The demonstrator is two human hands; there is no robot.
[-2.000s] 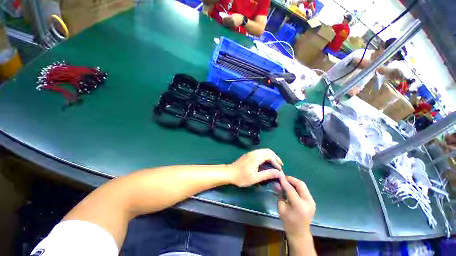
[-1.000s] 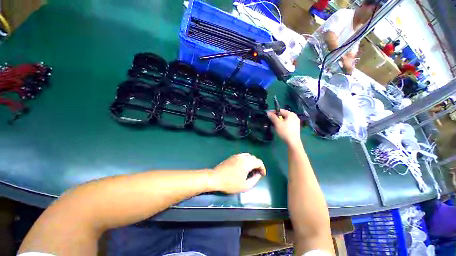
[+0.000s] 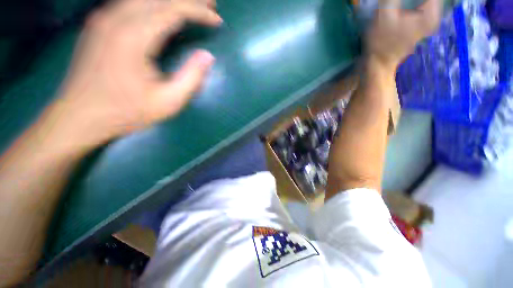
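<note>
My left hand (image 3: 129, 67) is large and blurred at the upper left, above the green bench top. Its thumb and fingers are apart around a dark gap, with no held thing visible. My right hand (image 3: 402, 28) is at the top right, past the bench edge, blurred and cut off by the frame's top. Whether it holds anything cannot be told. Below the bench edge, an open brown carton (image 3: 286, 179) holds bagged dark housings (image 3: 306, 143). My right forearm passes over its right side.
The green bench top (image 3: 225, 107) has its edge running diagonally from lower left to upper right. Blue mesh crates (image 3: 458, 135) with whitish bagged parts stand at the right. Another carton (image 3: 135, 239) is under the bench at lower left. A red item (image 3: 408, 229) lies low at the right.
The view has swung down and right, so the housing rows and blue bin are out of frame. My left hand has opened and looks closer. The hand tool seen in my right hand cannot be made out.
</note>
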